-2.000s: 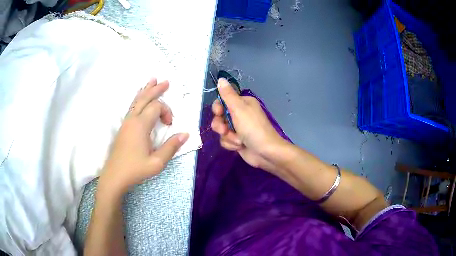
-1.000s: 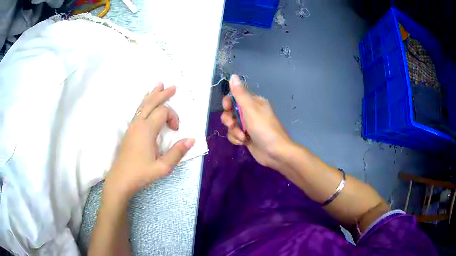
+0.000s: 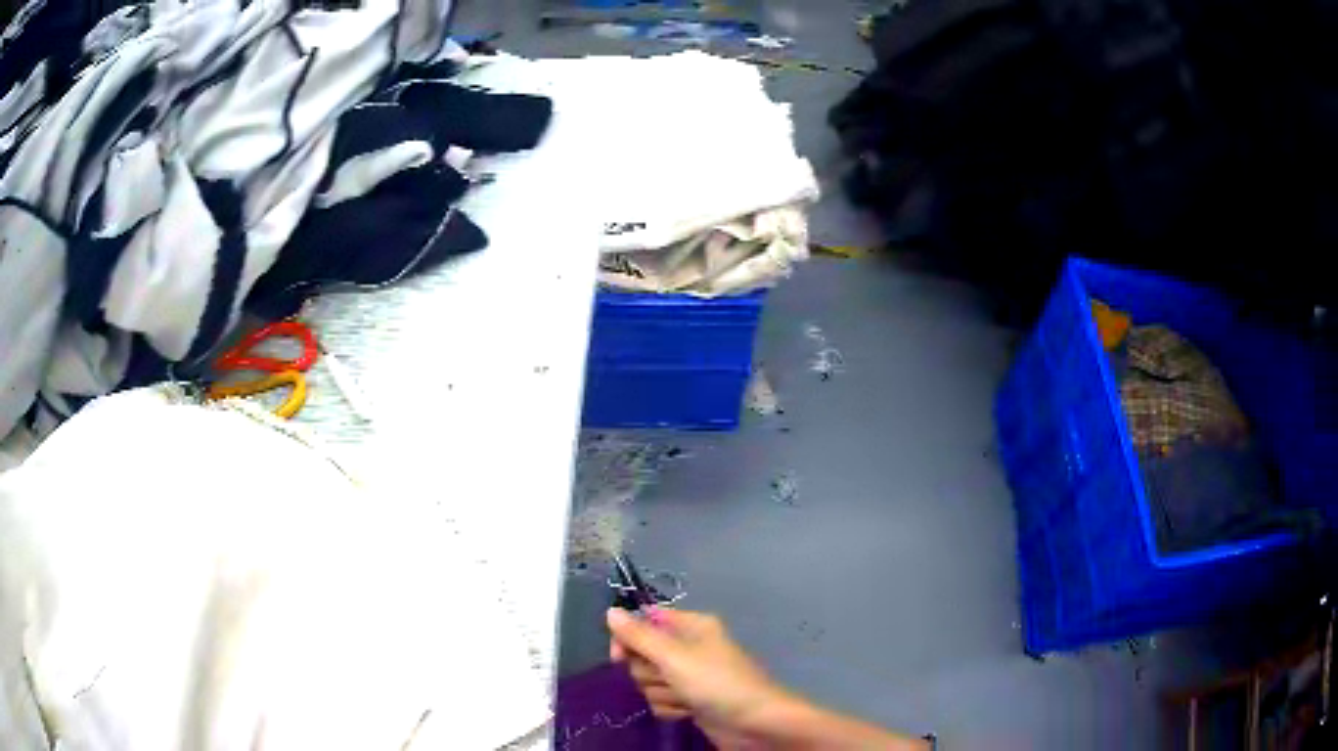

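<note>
The large white fabric piece [image 3: 220, 572] covers the lower left of the table, with a fuzzy raw edge along its upper side. My right hand [image 3: 697, 678] is at the bottom centre, just right of the table edge, shut on the thread snips [image 3: 634, 587]. Their dark blades point up and a pale thread curls around them. My left hand is out of the picture.
Scissors with red and yellow handles [image 3: 272, 367] lie beside a navy and white garment heap [image 3: 176, 191]. A slim white stick [image 3: 346, 385] lies nearby. Folded cream pieces [image 3: 690, 162] sit on a blue crate [image 3: 668, 360]. Another blue crate [image 3: 1079, 484] stands right on the littered floor.
The view has tilted up, bringing the garment heap and cream stack into sight. My left hand has dropped out of view. My right hand sits lower in the picture, still gripping the snips.
</note>
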